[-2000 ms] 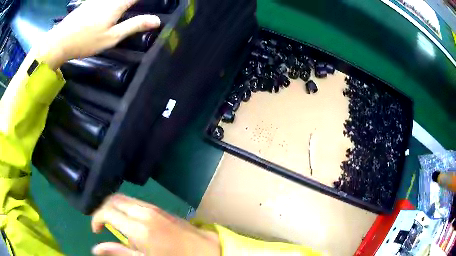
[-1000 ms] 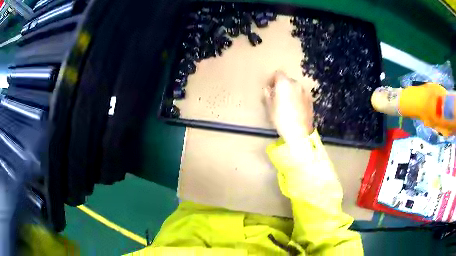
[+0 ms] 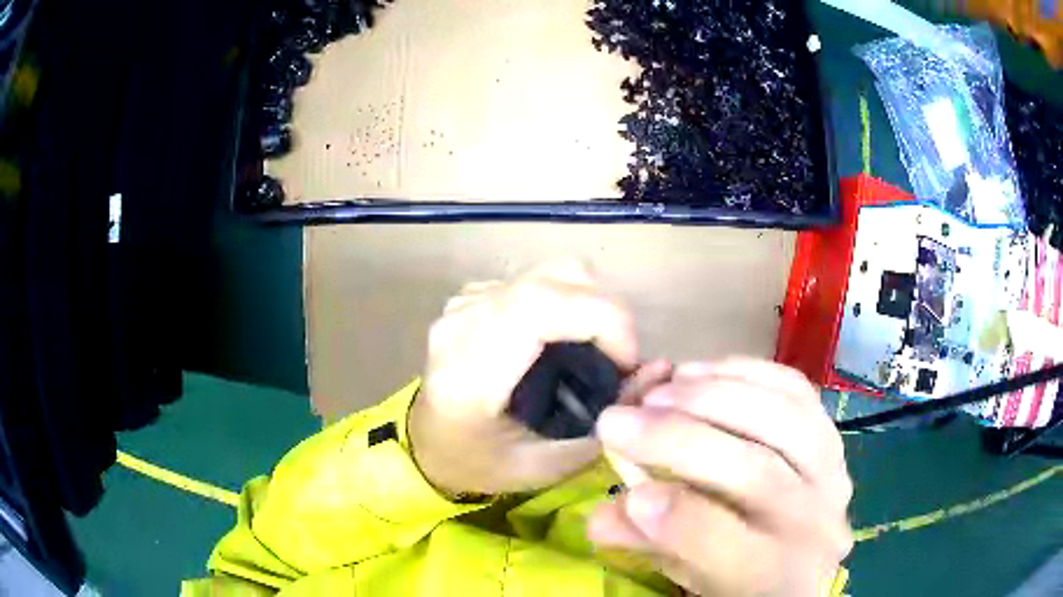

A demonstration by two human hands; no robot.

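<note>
My left hand [image 3: 495, 379] is closed around a black handle assembly [image 3: 548, 394], its round dark end facing up, over the lower part of the cardboard mat [image 3: 385, 315]. My right hand [image 3: 740, 466] is beside it. Its fingertips pinch a thin pale tool, probably tweezers [image 3: 579, 408], with the tip at the opening in the handle end. The fingers hide most of the tool. My left fist hides the rest of the handle.
The parts tray [image 3: 525, 212] lies beyond my hands, with small black fittings [image 3: 729, 111] at right and larger black caps [image 3: 280, 88] at left. Dark stacked trays [image 3: 117, 292] stand at far left. The screw feeder [image 3: 909, 297], a clear bag [image 3: 950, 123] and a cable [image 3: 944, 400] are at right.
My left hand has come into view holding the handle assembly. My right hand has drawn back from the parts tray to it. The thin pale thing no longer shows in the tray.
</note>
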